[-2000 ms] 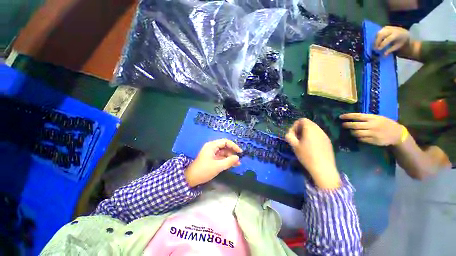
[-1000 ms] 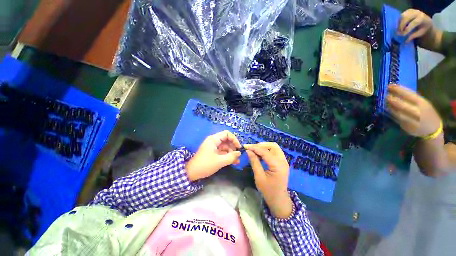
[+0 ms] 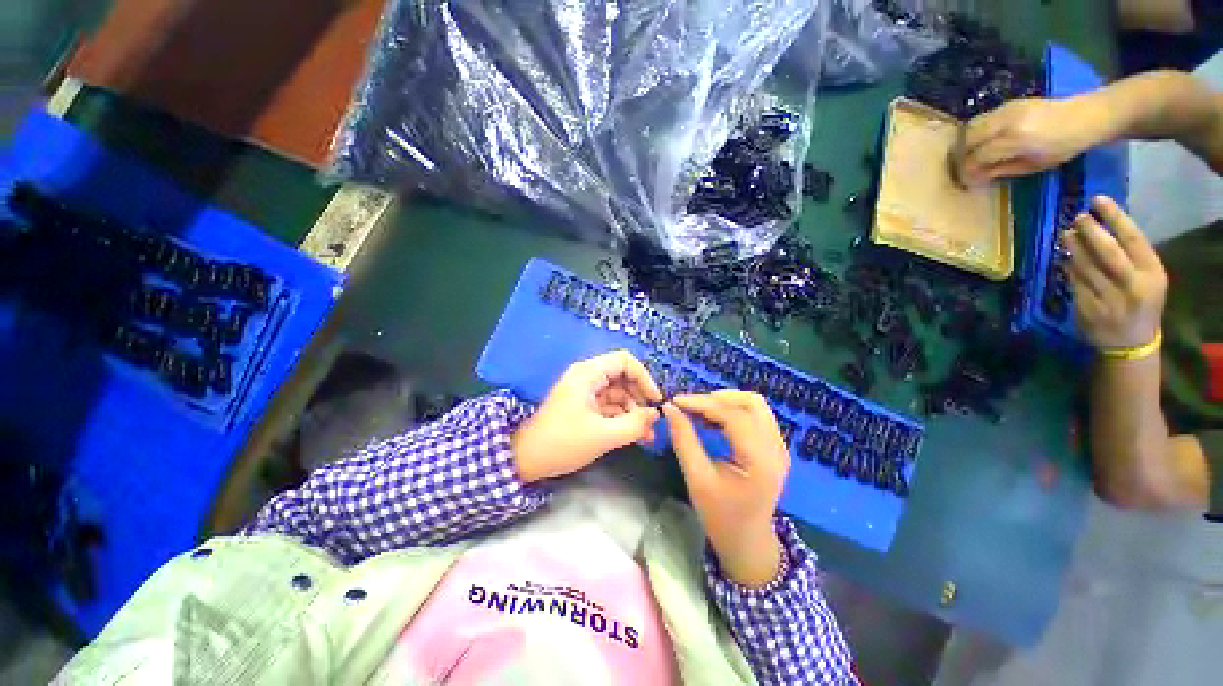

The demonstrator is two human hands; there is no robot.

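My left hand (image 3: 590,418) and my right hand (image 3: 728,462) meet over the near edge of the blue board (image 3: 845,515). Their fingertips pinch a small black plastic part (image 3: 661,403) between them; its details are mostly hidden by the fingers. Rows of black parts (image 3: 751,369) lie along the board, a long row at the back and a shorter one in front at the right. The loose parts pile (image 3: 791,280) lies just behind the board, at the bag's mouth.
Clear plastic bag (image 3: 537,121) of black parts behind the pile. Shallow tan tray (image 3: 939,255) at right, with another person's hand (image 3: 1026,138) in it. Neighbour's blue board (image 3: 1043,268) beyond. Side blue boards (image 3: 128,462) with black parts at left. Reddish-brown board (image 3: 228,67) at back left.
My right hand has come from the board's right side to my left hand, and both now pinch the part. The neighbour's one hand has moved into the tray.
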